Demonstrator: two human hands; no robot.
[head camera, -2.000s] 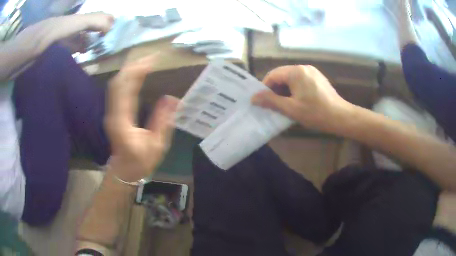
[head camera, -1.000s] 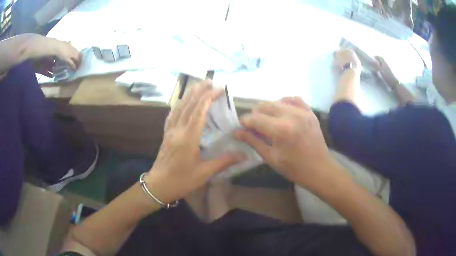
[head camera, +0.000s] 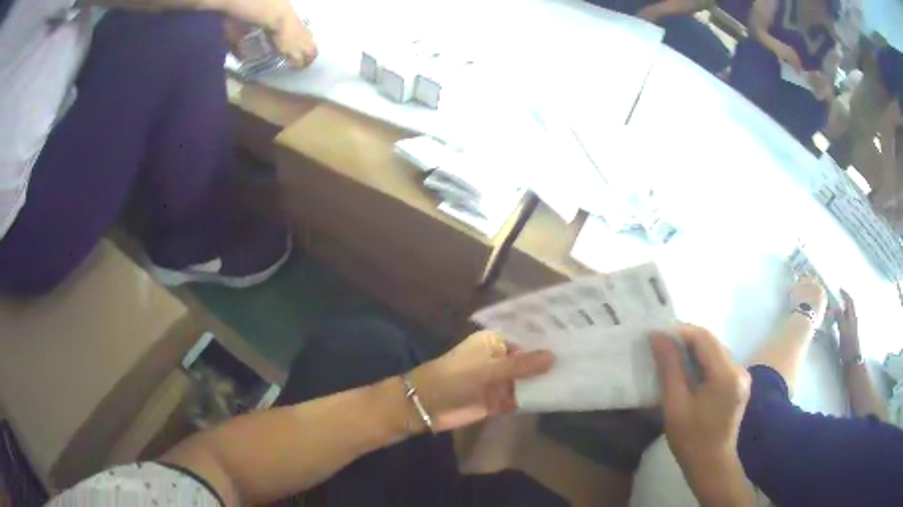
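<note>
A white printed instruction leaflet (head camera: 589, 361) is held in front of me above my lap. Its upper part shows small pictures and dark label bars; a blank-looking flap covers the lower part. My left hand (head camera: 500, 371) grips its left edge, thumb on the near face. My right hand (head camera: 701, 386) grips its right edge, thumb on the near face. The fingers behind the leaflet are hidden. A small pile of folded leaflets (head camera: 453, 184) lies on the carton edge.
The carton table front (head camera: 381, 213) stands before my legs. Small white boxes (head camera: 401, 81) stand on the white-covered table (head camera: 733, 168). A person's leg (head camera: 183, 129) is at left; another person's hands (head camera: 810, 297) are at right. A phone (head camera: 230, 366) lies in an open carton at lower left.
The view has swung, so the table runs diagonally. The leaflet, earlier partly behind my left hand, now shows broadly between both hands. My left hand has moved to its left edge.
</note>
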